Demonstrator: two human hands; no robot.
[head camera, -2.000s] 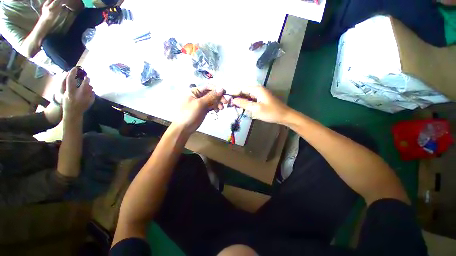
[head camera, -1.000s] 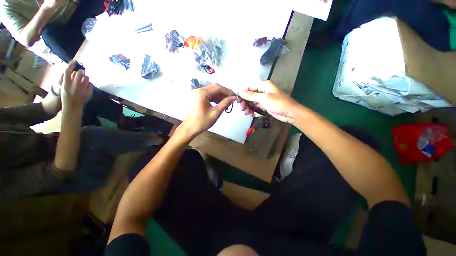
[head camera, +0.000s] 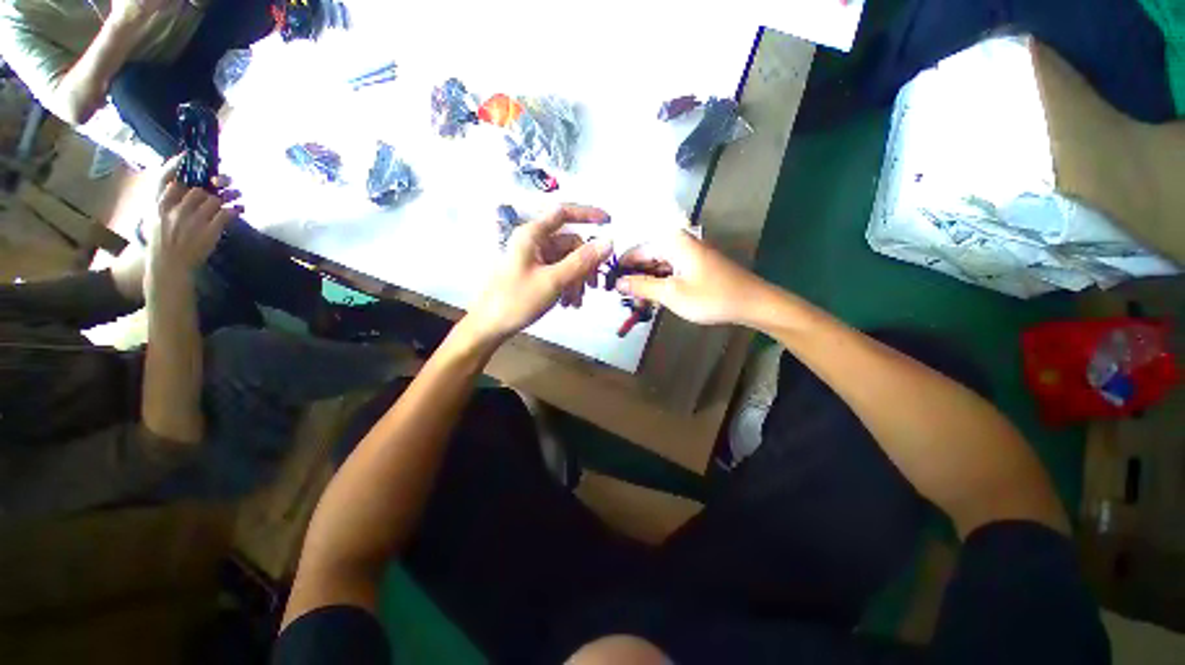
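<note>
A small black cable bundle (head camera: 613, 273) with a red end (head camera: 633, 320) hangs at my fingers over the table's near corner. My right hand (head camera: 676, 277) is closed on the bundle, with the red end below its fingertips. My left hand (head camera: 541, 270) is just to the left, its thumb and fingertips close to the bundle and its upper fingers spread. Whether the left fingertips pinch a thin tie or cable end is too small to tell.
Bagged dark sets (head camera: 390, 175) and one with an orange part (head camera: 499, 111) lie on the white table (head camera: 572, 340). A seated person at left holds a black coil (head camera: 198, 146). A white-wrapped carton (head camera: 968, 169) and red bag (head camera: 1094, 364) stand right.
The bundle and its red end have moved left and are gathered closer to my right fingers. My left fingers have opened somewhat. The person at left has raised a black coil into view.
</note>
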